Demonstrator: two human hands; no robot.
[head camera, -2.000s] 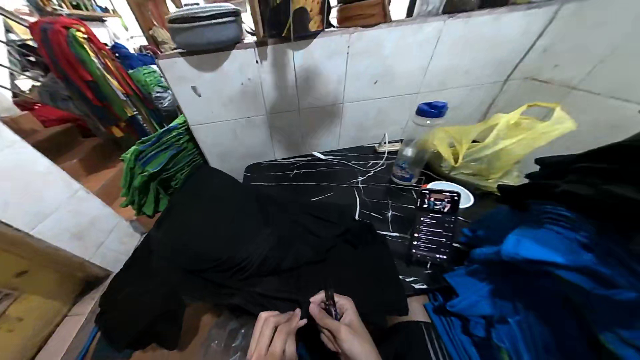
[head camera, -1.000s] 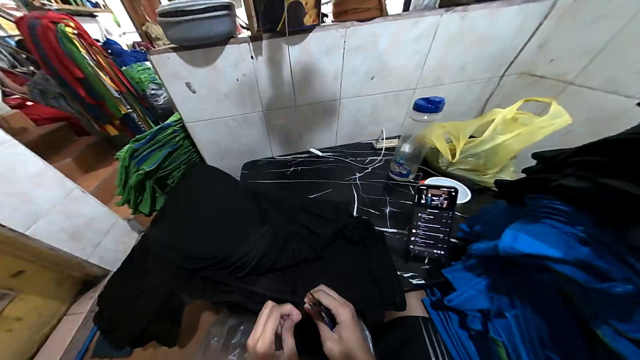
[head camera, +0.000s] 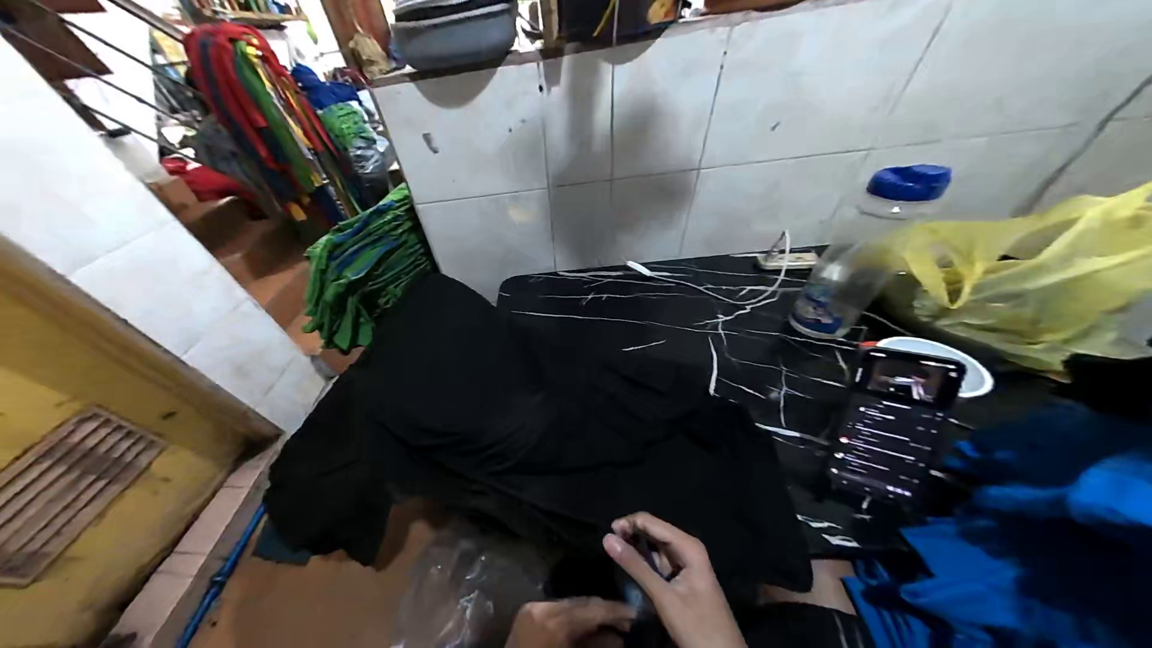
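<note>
Black fabric (head camera: 576, 414) is heaped over the near left part of a black marble-patterned table (head camera: 630, 310) and hangs down its left side. My right hand (head camera: 675, 576) is at the fabric's near edge, fingers curled around a small dark tool whose kind I cannot make out. Just left of it and lower, my left hand (head camera: 571, 623) has its fingertips against something dark beneath the right hand; whether it grips the cloth is unclear. A smartphone (head camera: 895, 423) with a lit screen leans at the right of the table, against a white dish (head camera: 976, 373).
Blue fabric (head camera: 1035, 540) is piled at the right, below a yellow plastic bag (head camera: 1017, 279). A clear bottle (head camera: 846, 261) with a blue cap and a white cable (head camera: 711, 292) are near the tiled wall (head camera: 783, 171). Clear plastic (head camera: 468, 585) lies below, folded green fabric (head camera: 369, 265) left.
My left hand has moved lower, from beside the right hand to below it. The right hand has turned, its fingers still around the dark tool.
</note>
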